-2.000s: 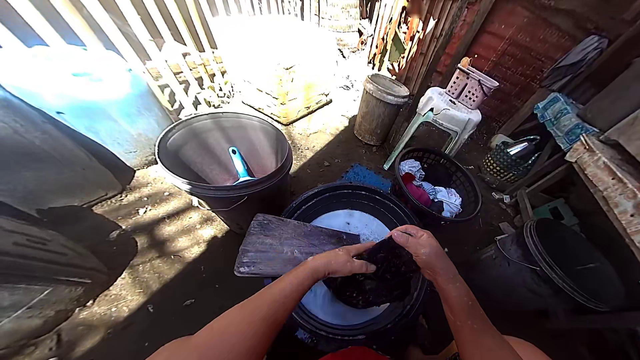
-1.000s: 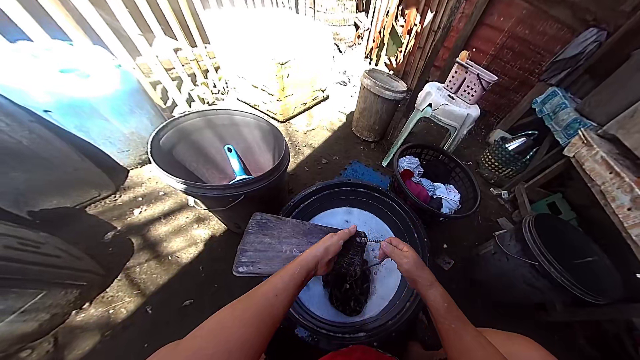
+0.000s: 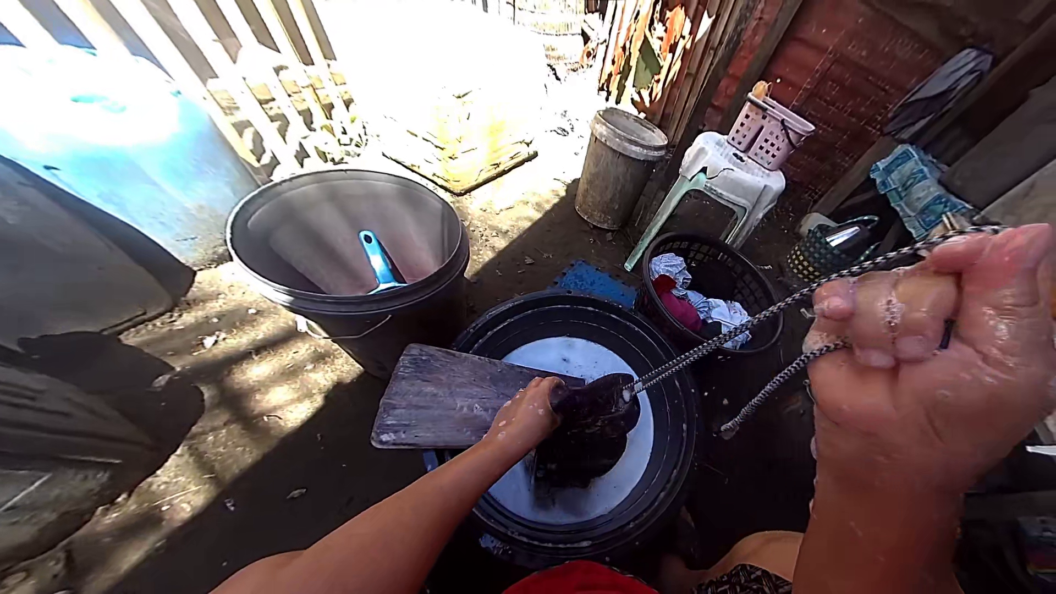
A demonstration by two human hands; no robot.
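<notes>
My left hand (image 3: 528, 412) grips a bunched piece of dark wet cloth (image 3: 587, 445) over a round black basin (image 3: 681, 470) of sudsy water (image 3: 577, 356). From the cloth a black-and-white drawstring cord (image 3: 726, 334) runs taut up to the right. My right hand (image 3: 924, 338), wet and raised near the camera, is closed on that cord, and a loose cord end hangs below its fingers. A dark wooden board (image 3: 445, 396) rests across the basin's left side, its inner end beside my left hand. The cloth's lower part hangs against the suds.
A large black bucket (image 3: 346, 301) holding a blue-handled dipper (image 3: 379, 260) stands behind left. Behind right are a black laundry basket (image 3: 763, 330) with clothes (image 3: 681, 307), a white plastic stool (image 3: 730, 169) bearing a pink basket (image 3: 767, 132), and a lidded pail (image 3: 619, 169). A blue mat (image 3: 596, 283) lies behind the basin.
My right hand has moved from over the basin up and to the right, drawing the cord out long. My left hand still holds the dark cloth above the basin.
</notes>
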